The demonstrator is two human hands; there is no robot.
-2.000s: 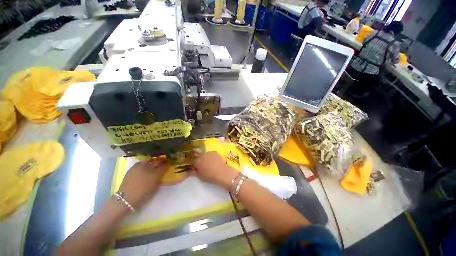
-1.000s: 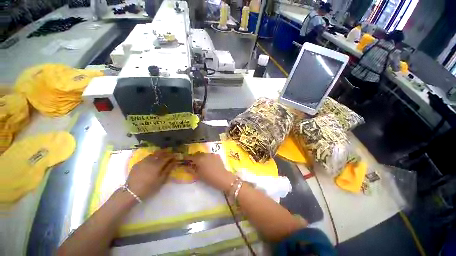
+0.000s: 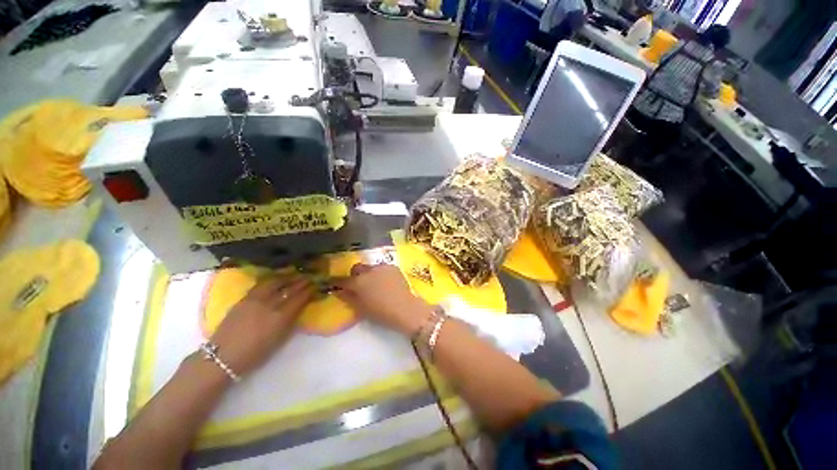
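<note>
A yellow cut piece (image 3: 229,292) lies on the white sheet (image 3: 303,390) below the front of the white sewing machine (image 3: 239,83). My left hand (image 3: 266,317) lies on the piece, fingertips near its middle. My right hand (image 3: 378,292) is at the piece's right part, its fingertips close to the left ones. A small dark thing shows between the fingertips; whether it is a label or snips I cannot tell. The needle area is hidden behind the machine's dark front cover.
Bags of labels (image 3: 473,220) stand at the right, before a white-framed tablet (image 3: 576,115). A white scrap (image 3: 500,330) and more yellow fabric (image 3: 459,292) lie beside my right forearm. Stacked yellow pieces (image 3: 55,156) are at the left. A dark cord (image 3: 440,395) runs under my right forearm. People sit behind.
The view has shifted, so the machine sits further left and higher. The yellow piece now shows more from under the machine head. Both hands stay on it, fingertips close together.
</note>
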